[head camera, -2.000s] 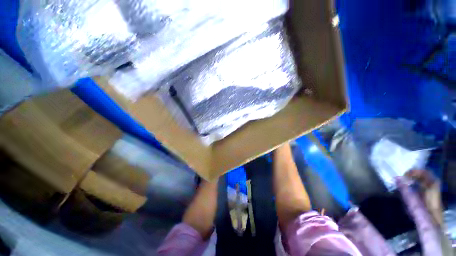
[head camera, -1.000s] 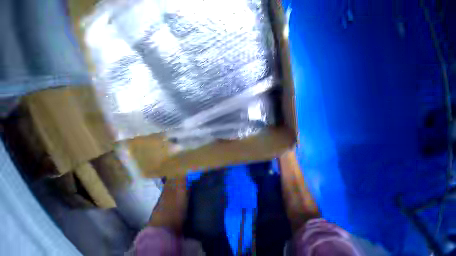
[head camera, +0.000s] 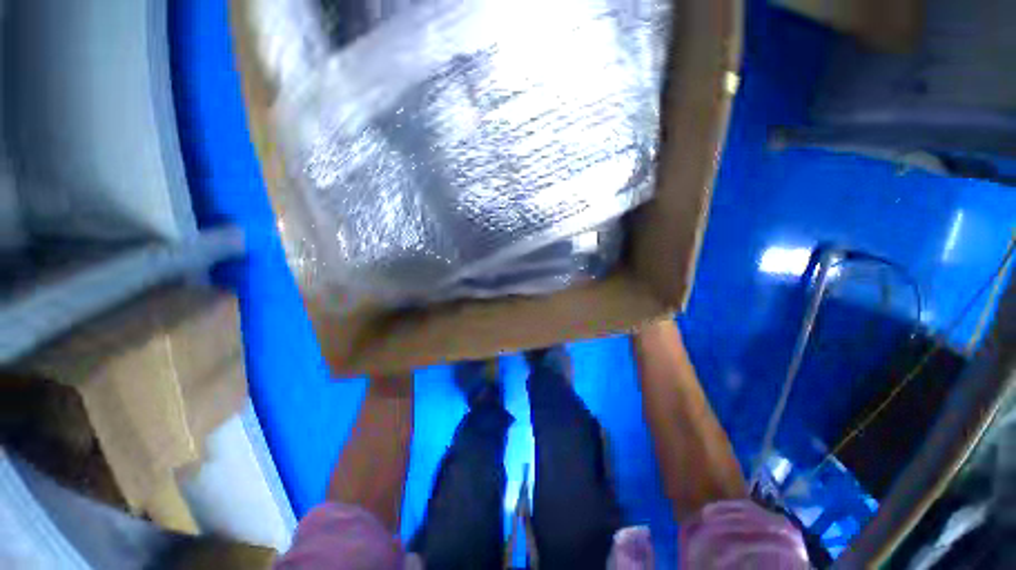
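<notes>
An open cardboard carton (head camera: 501, 334) is in front of me, above the floor, cut off by the top edge of the view. Silvery bubble-wrapped panels (head camera: 490, 145) lie inside it, shiny and overlapping. My bare left forearm reaches to the carton's near left corner and my bare right forearm to its near right corner. Both hands are hidden under or behind the carton, so their grip cannot be seen.
Another cardboard carton (head camera: 167, 390) stands at the left beside grey shelving or benches (head camera: 89, 301). The floor (head camera: 735, 367) is glossy blue. A metal-framed, dark item (head camera: 813, 323) is at the right. My legs show below the carton.
The carton has moved with me over the blue floor, and its tilt in the view has lessened. The person at the right is out of view. The other carton now shows further left.
</notes>
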